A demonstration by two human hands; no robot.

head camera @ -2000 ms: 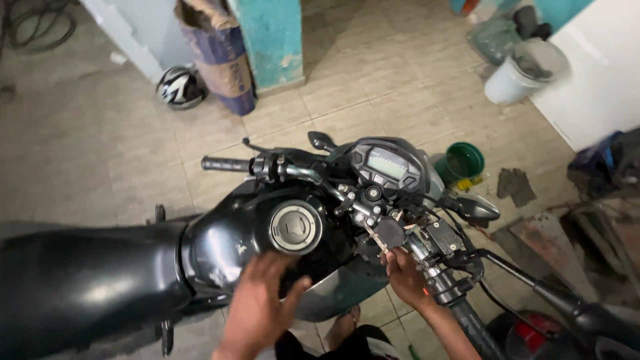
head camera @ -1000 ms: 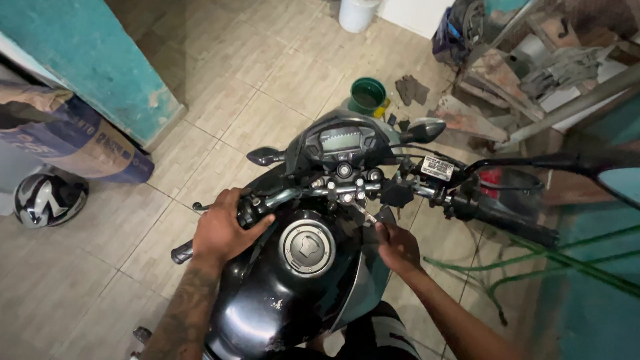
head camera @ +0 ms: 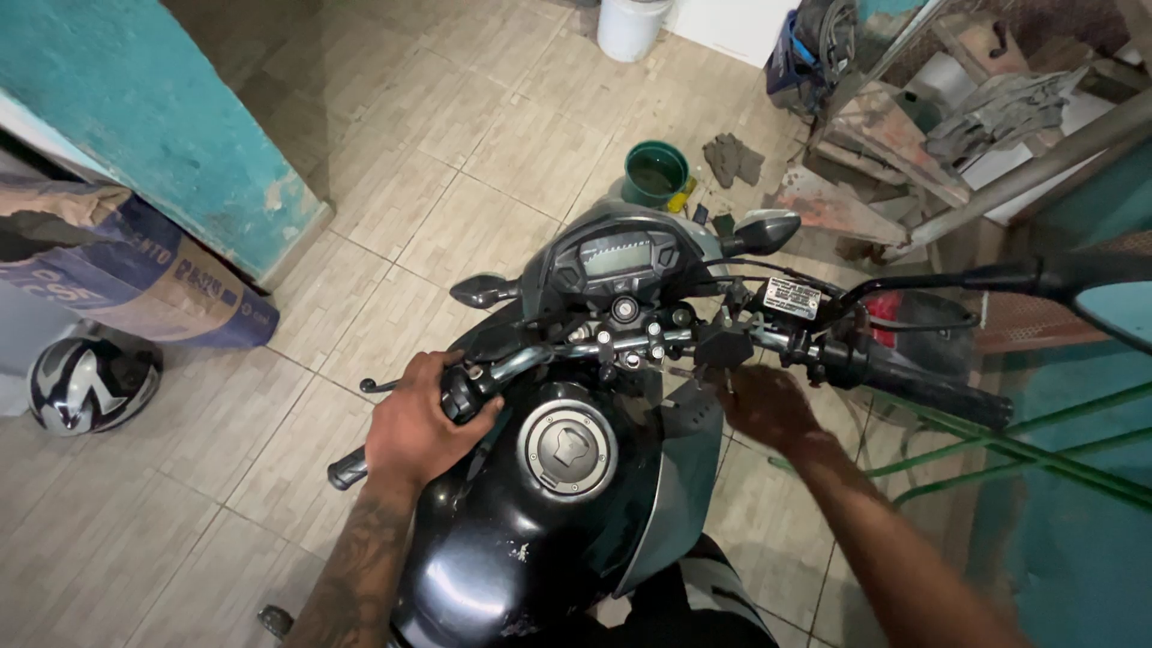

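My left hand (head camera: 423, 423) is closed around the switch housing (head camera: 461, 392) on the left side of the motorcycle handlebar (head camera: 540, 353), inboard of the left grip (head camera: 349, 468). My right hand (head camera: 765, 407) is beside a dark round part (head camera: 723, 346) right of the handlebar clamps (head camera: 628, 340); its fingertips are partly hidden, and a thin metal piece shows by them. The fuel tank (head camera: 504, 540) with its round cap (head camera: 568, 448) lies between my forearms. Ahead of the clamps is the instrument display (head camera: 616, 256).
A green bucket (head camera: 655, 173) and dark gloves (head camera: 733, 160) lie on the floor past the front. A helmet (head camera: 94, 382) and a paper sack (head camera: 153, 270) stand at left. A mirror arm (head camera: 954, 281) and green metal bars (head camera: 1035, 450) extend at right.
My left hand has gone from over the tank to the left handlebar, gripping it since the middle frame. My right hand remains near the clamps. The view has shifted.
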